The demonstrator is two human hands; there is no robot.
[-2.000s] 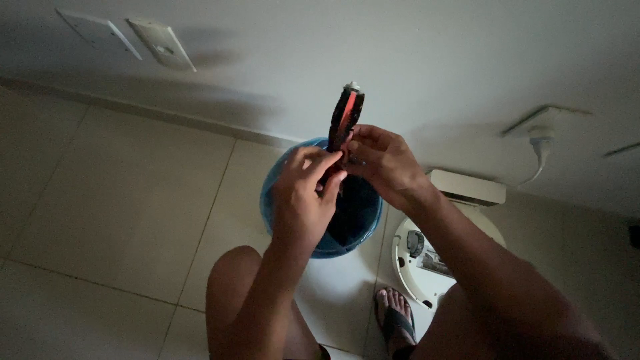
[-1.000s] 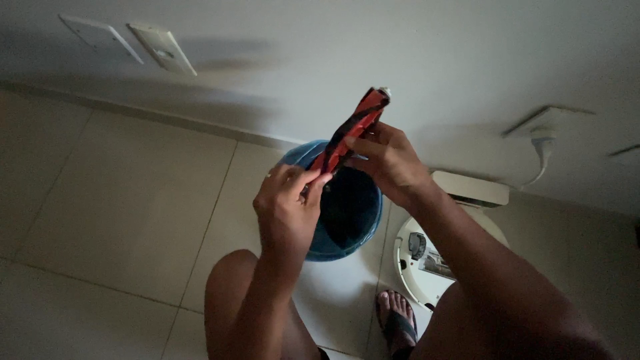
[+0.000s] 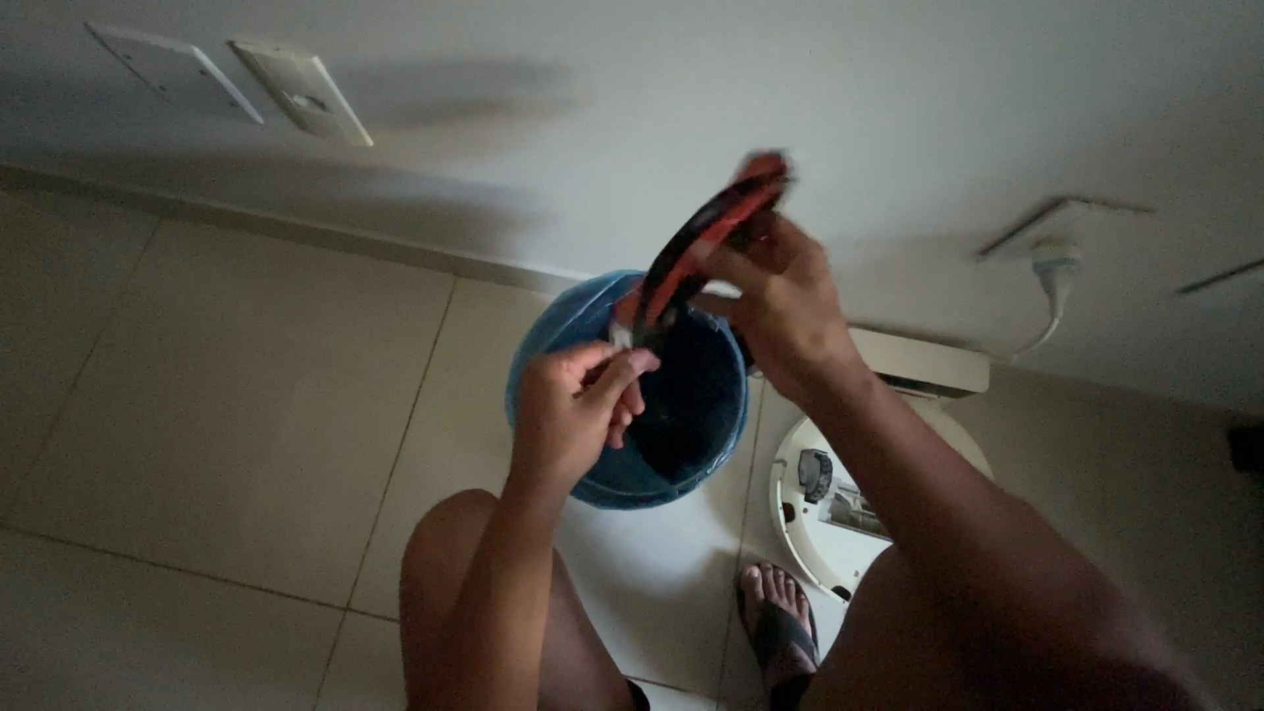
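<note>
A red and black roller brush (image 3: 691,247) of a robot vacuum is tilted, its upper end to the right, over a blue bin (image 3: 731,434) with a bag lining. My right hand (image 3: 785,296) grips the brush around its upper half. At its lower end, the fingertips of my left hand (image 3: 597,390) are pinched together by the brush's pale tip; whether they hold the tip or something on it is unclear. The inside of the bin is dark. An overturned white robot vacuum (image 3: 805,504) lies on the floor right of the bin, partly hidden by my right arm.
A white dock (image 3: 928,360) stands against the wall behind the vacuum. A white plug (image 3: 1055,259) with its cable is in a wall outlet. Two wall plates (image 3: 301,94) are at upper left. My sandalled foot (image 3: 778,622) is beside the vacuum, on the tiled floor (image 3: 227,395).
The brush has turned from nearly upright to a slant with its top toward the right. My left hand has moved down to its lower end, and my right hand has shifted up along it.
</note>
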